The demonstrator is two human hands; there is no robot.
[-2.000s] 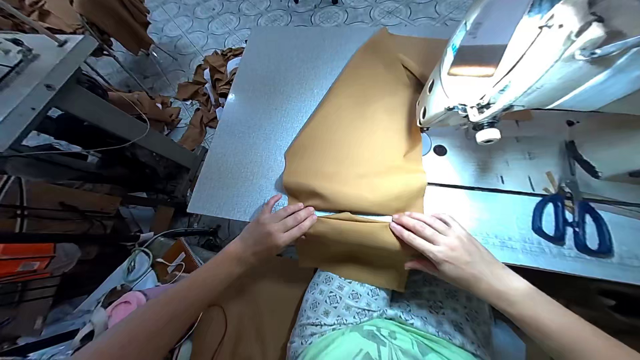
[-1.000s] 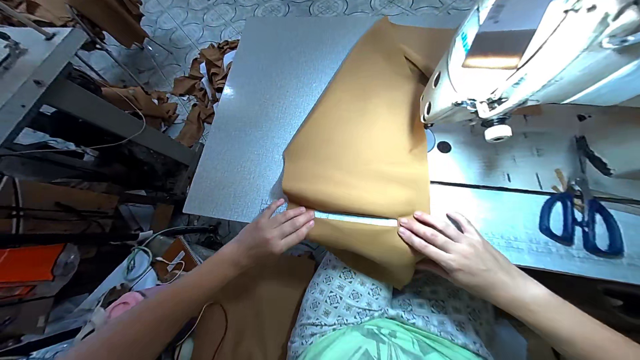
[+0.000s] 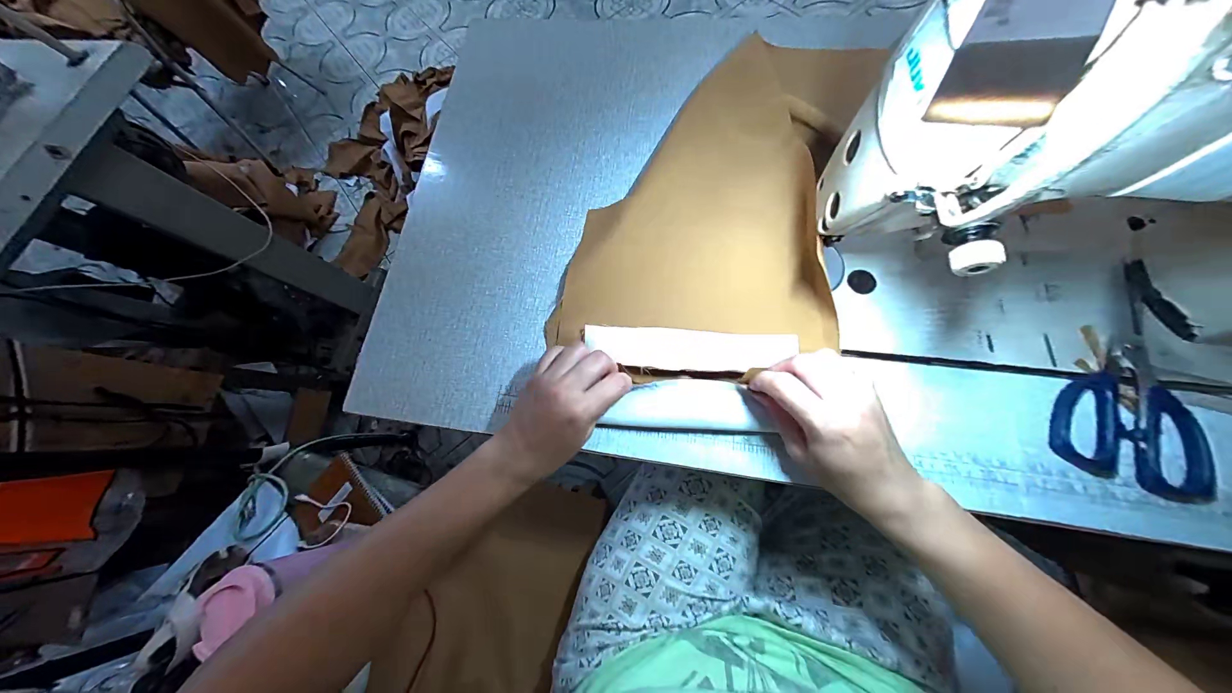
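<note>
A tan fabric piece (image 3: 693, 231) lies flat on the sewing table (image 3: 462, 250), its far right part beside the sewing machine head (image 3: 962, 144). Along its near edge runs a white strip (image 3: 691, 347), with a second pale band (image 3: 688, 405) just nearer to me and a dark, frayed gap between them. My left hand (image 3: 568, 399) pinches the left end of this edge between thumb and fingers. At the right end, my right hand (image 3: 833, 419) grips the edge in the same way. The fingertips hide both ends of the band.
Blue-handled scissors (image 3: 1136, 433) lie on the table at the right, near the white presser knob (image 3: 976, 257). Tan scraps (image 3: 385, 164) are heaped on the floor beyond the table's left edge. A grey metal frame (image 3: 221, 221) stands at the left. More tan fabric (image 3: 500, 587) hangs by my lap.
The near tan flap that hung over the table edge has been turned up, and the white strip and pale band now show. Both hands still hold the edge.
</note>
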